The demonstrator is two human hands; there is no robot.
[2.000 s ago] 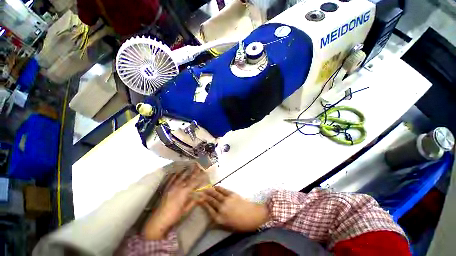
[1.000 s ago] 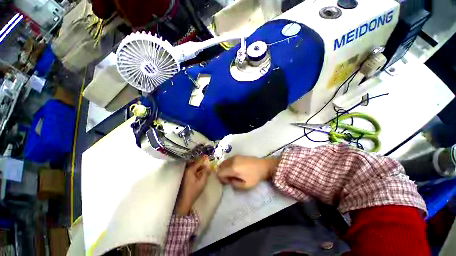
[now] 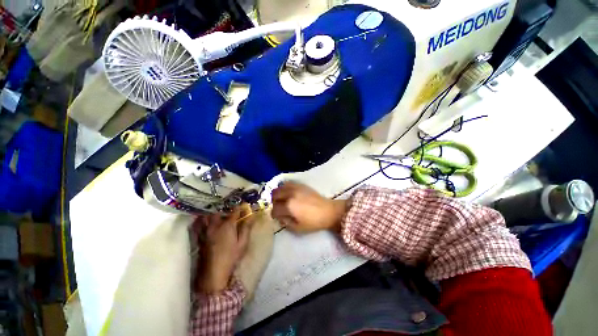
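A stiff beige fabric panel (image 3: 154, 279) with yellow edging curls over the left of the white sewing table. My left hand (image 3: 223, 246) lies flat on the beige fabric just below the needle area (image 3: 252, 199), fingers pointing at it. My right hand (image 3: 298, 207) is beside the needle area on the right, its fingers curled near the presser foot; whether it grips anything is hidden. A short yellow strip (image 3: 248, 215) shows between the hands. The sewing machine (image 3: 295, 111) has a blue cover.
Green-handled scissors (image 3: 444, 168) with dark thread lie right of my right hand. A white fan (image 3: 154, 62) stands at the machine's left end. A metal bottle (image 3: 551, 202) is at the right. A blue bin (image 3: 31, 167) and beige pieces (image 3: 98, 98) are at the left.
Both hands have moved up from the front of the table to the needle area. Over the last second my left hand has flattened on the fabric. The view has shifted somewhat.
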